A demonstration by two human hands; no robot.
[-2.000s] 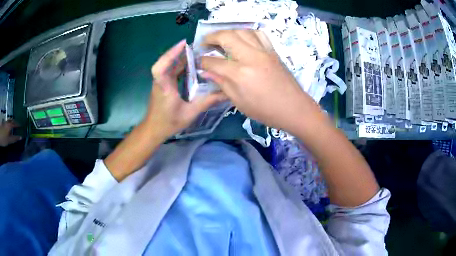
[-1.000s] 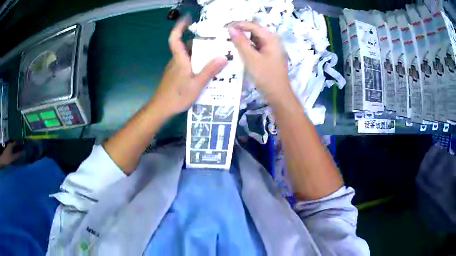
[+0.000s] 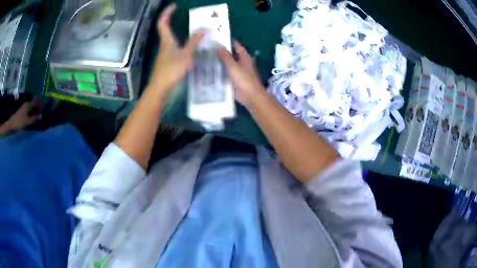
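A long retail box (image 3: 211, 68), white with a dark printed panel, stands out in front of me over the green table, its holed tab end toward me. My left hand (image 3: 180, 52) is at its left side, thumb on the box and fingers raised. My right hand (image 3: 239, 70) is at its right side, thumb on the printed face. Both hands hold the box; it is slightly blurred. A large tangled pile of white straps (image 3: 340, 78) lies to the right of my right hand.
A scale (image 3: 97, 49) with a green lit display stands at the left. More boxes (image 3: 15, 49) are at the far left, near another person's hand (image 3: 25, 116). Waiting cartons (image 3: 444, 123) stand in a row at the right, above a station label (image 3: 415, 171).
The box has turned end for end and moved away from my body over the table. My right hand has left the strap pile's edge. The view has shifted left.
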